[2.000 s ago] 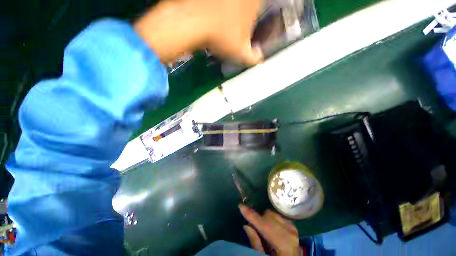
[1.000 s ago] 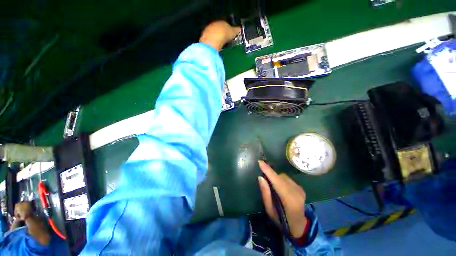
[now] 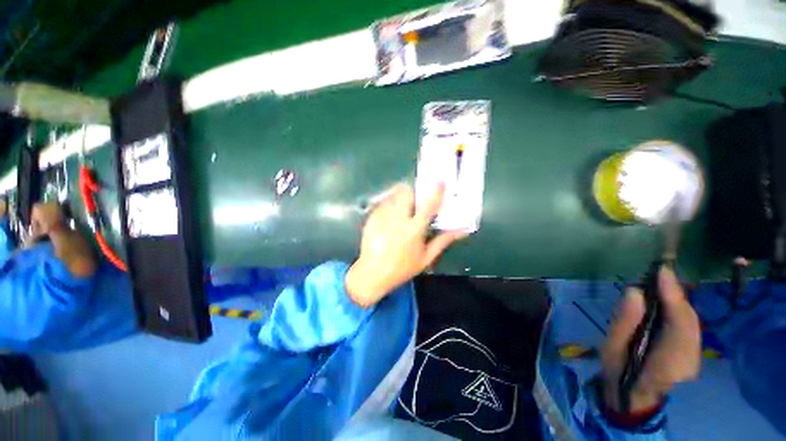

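Observation:
A white-silver phone assembly (image 3: 457, 159) lies on the green mat in front of me. My left hand (image 3: 392, 245) is at its lower left end, with fingertips on its edge and surface. My right hand (image 3: 659, 344) is closed around the black handle of a soldering iron (image 3: 645, 332), which points up. The iron's tip end is at the white speckled top of a yellow-green tape roll (image 3: 662, 183); whether it touches is too blurred to tell. A small loose cluster of components (image 3: 286, 182) lies on the mat to the left.
Another phone assembly (image 3: 444, 41) lies on the white rail. A black fan (image 3: 616, 56) stands at the upper right, a black box (image 3: 750, 181) at the far right. A black tray (image 3: 159, 215) with two bright rectangles is at left, near another worker's hand (image 3: 60, 237) and red-orange handles (image 3: 90, 189).
My left hand has come back from the far line to the mat, where a phone now lies under its fingers. My right hand has moved the iron to the tape roll. The view has shifted.

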